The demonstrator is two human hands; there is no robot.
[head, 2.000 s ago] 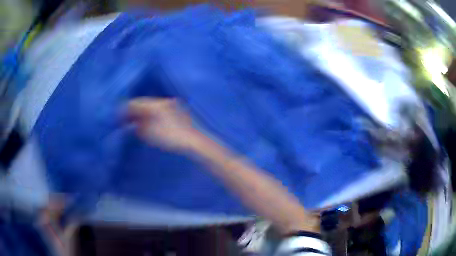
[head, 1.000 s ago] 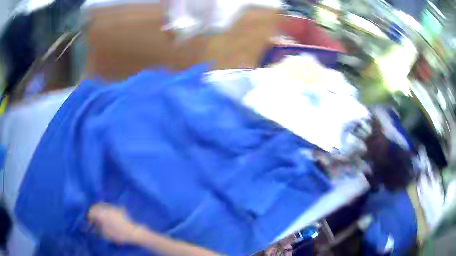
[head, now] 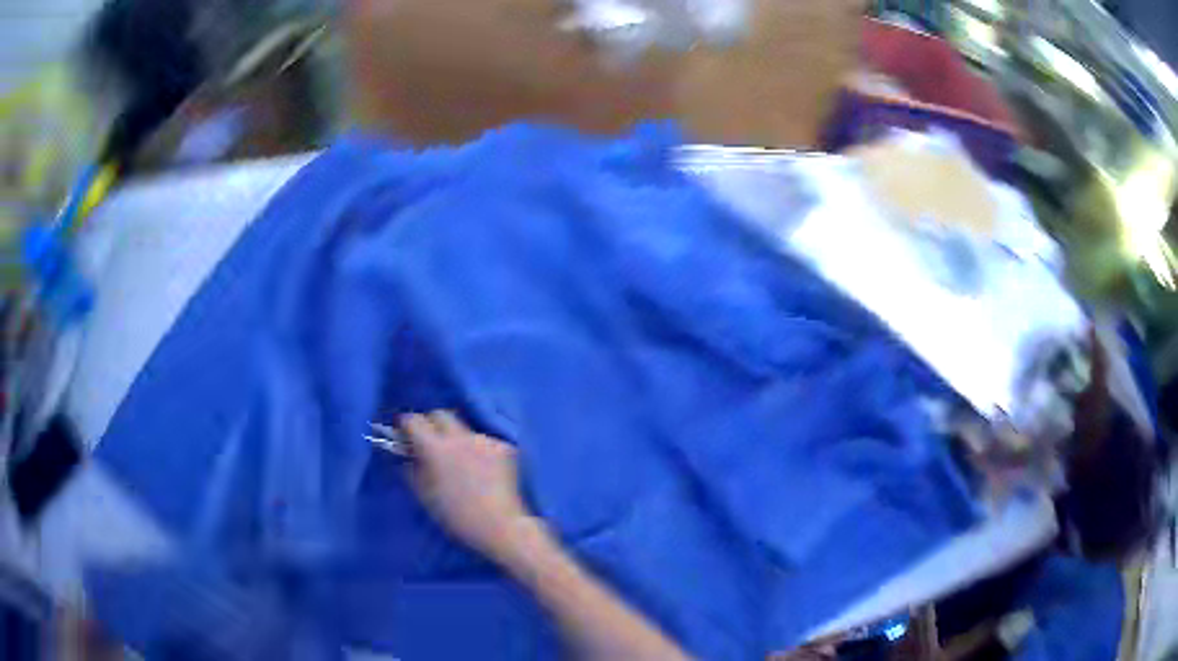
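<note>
A large blue garment lies spread and wrinkled over the white-topped table. My right hand is over the garment left of centre, its fingers closed around thread snips, whose thin metal blades point left. My left hand cannot be made out; the lower left, where the cloth hangs at the near edge, is blurred.
White and tan papers lie at the table's right end, with blurred small items at the right corner. A brown carton and a red-and-blue crate stand beyond the far edge.
The view has shifted and grown sharper. My right hand has moved up and right in the picture from its place a second ago, and the snips' blades now show.
</note>
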